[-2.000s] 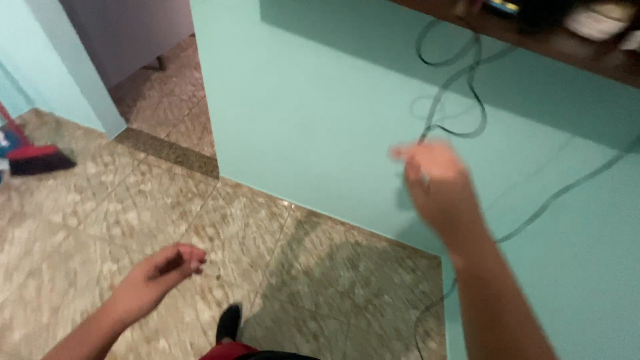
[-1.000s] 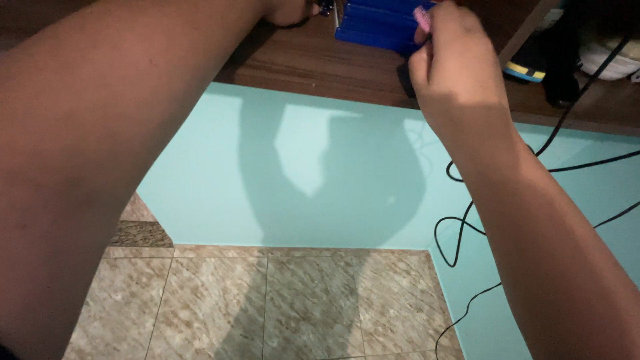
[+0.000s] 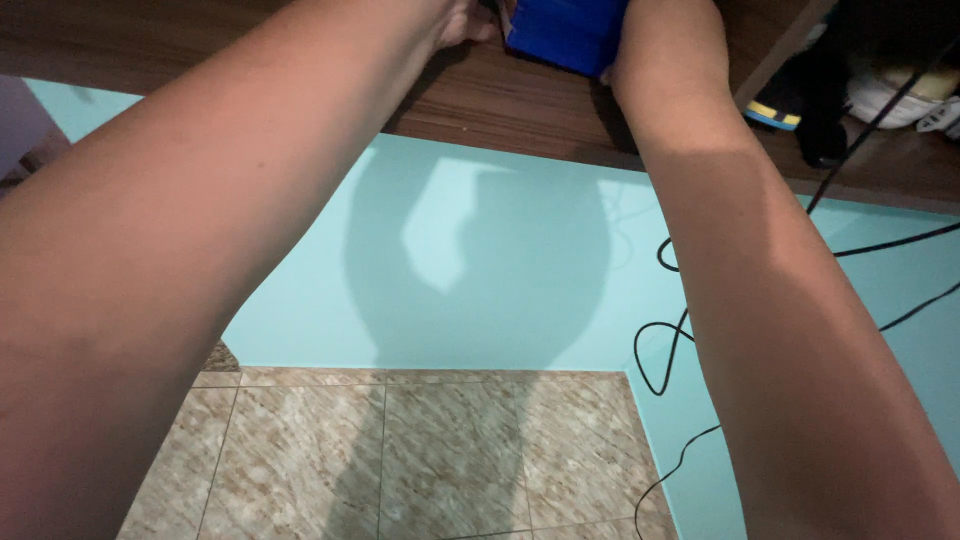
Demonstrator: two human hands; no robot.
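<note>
Both my arms reach up to a dark wooden shelf at the top of the head view. A blue box-like object rests there, cut off by the top edge. My left hand is at the left side of the blue object, its fingers partly out of frame; whether it grips is hidden. My right hand is at the object's right side, mostly hidden behind its own wrist, with a fingertip showing near the lower right corner.
Right of a shelf divider lie a dark item with a yellow and blue stripe and white items. Black cables hang before the turquoise wall. Below is a tiled floor.
From low above the floor and before the wall, both hands have gone up to the shelf. Since one second ago my right hand has moved down along the blue object's right side.
</note>
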